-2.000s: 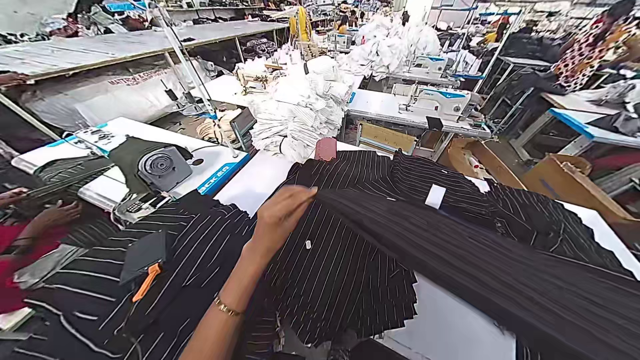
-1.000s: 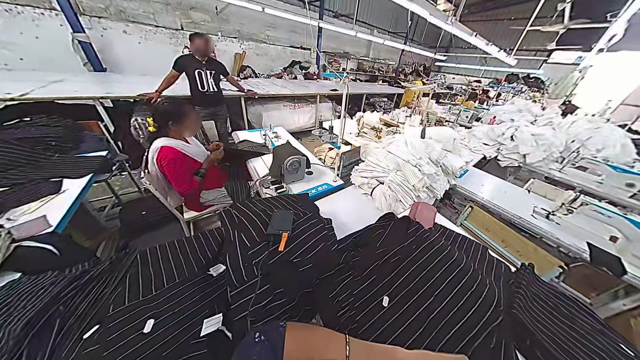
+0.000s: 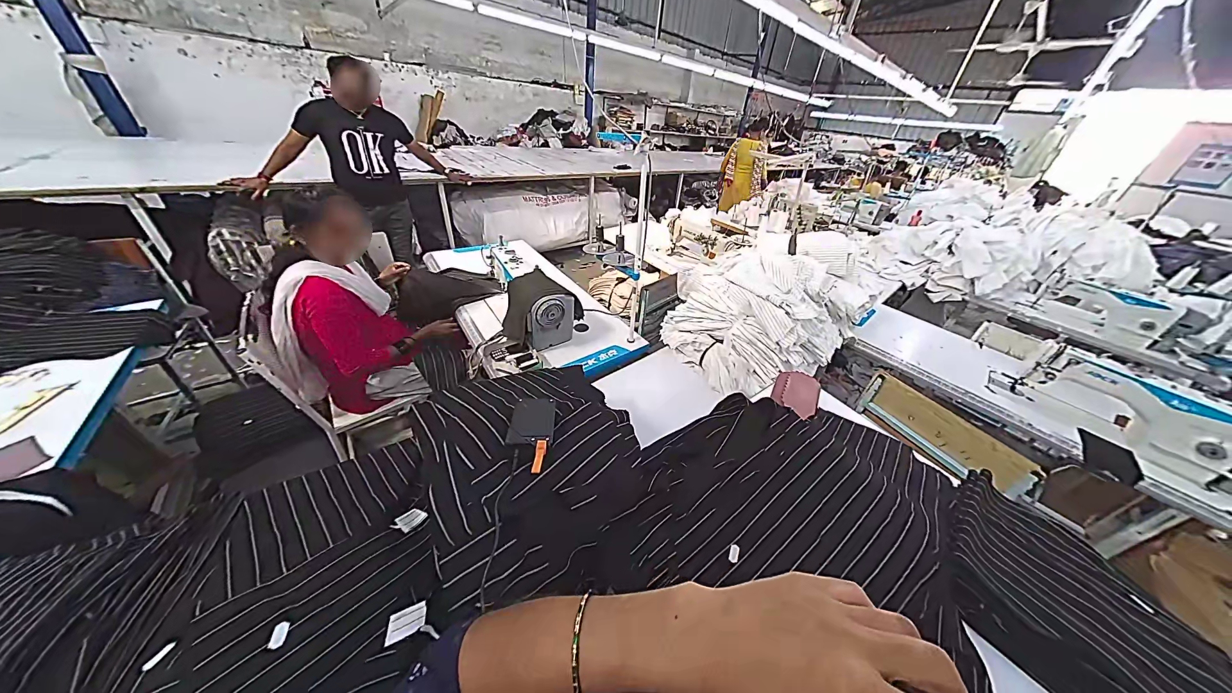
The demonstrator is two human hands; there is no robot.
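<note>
One forearm with a thin bangle reaches in from the bottom edge, and my left hand lies low at the right of centre, back upward, over black striped fabric. Its fingertips run past the bottom edge, so whether they grip anything is hidden. My right hand is out of view. More striped fabric pieces spread to the left, with small white tags on them. On the fabric further back rests a black power bank with an orange tab and a cable. A pink fabric piece sits at the pile's far edge.
A seated person works beside a sewing machine at the left; another person stands behind, hands on a long table. Heaped white garments lie ahead. More sewing machines line the right side.
The view has swung left and up since two seconds ago. My left hand was pinching a length of dark striped fabric then; it now appears low in the view, and that raised length no longer shows.
</note>
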